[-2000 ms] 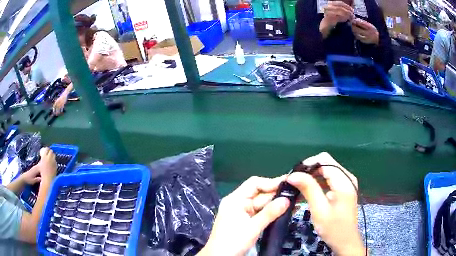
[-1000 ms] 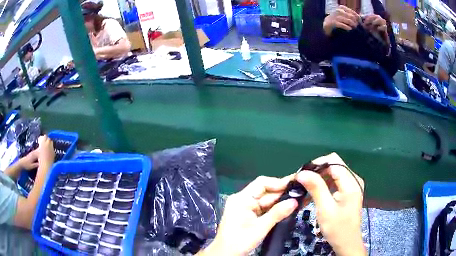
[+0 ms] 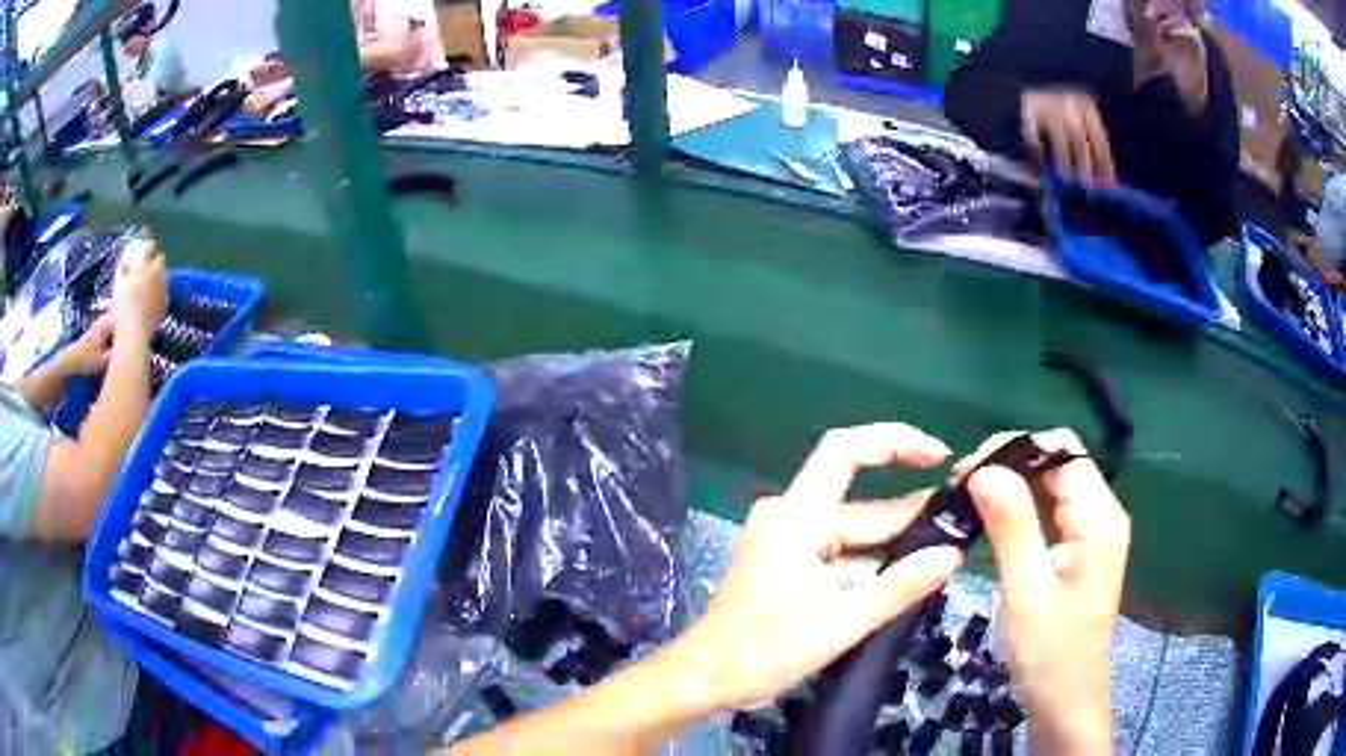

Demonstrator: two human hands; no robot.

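Observation:
A black curved headband assembly (image 3: 874, 665) is held in both hands, its lower end running down out of the picture. My left hand (image 3: 849, 569) grips the band near its upper end with thumb and fingers. My right hand (image 3: 1051, 554) pinches the top end of the band, close beside my left fingertips. A small pale spot shows on the band between the hands. The fingers partly hide the end. Many small black clips (image 3: 967, 672) lie loose below and behind the hands.
A blue-rimmed tray (image 3: 475, 428) of rowed black pieces and a plastic bag (image 3: 568, 488) are at left. A second blue tray (image 3: 1281, 620) is at right. The green conveyor (image 3: 827, 355) carries black bands. People sit across and at far left.
The view has shifted, so the trays and bag appear higher. Both hands still hold the band, now further right in the picture. The person across has lowered one hand to their blue tray.

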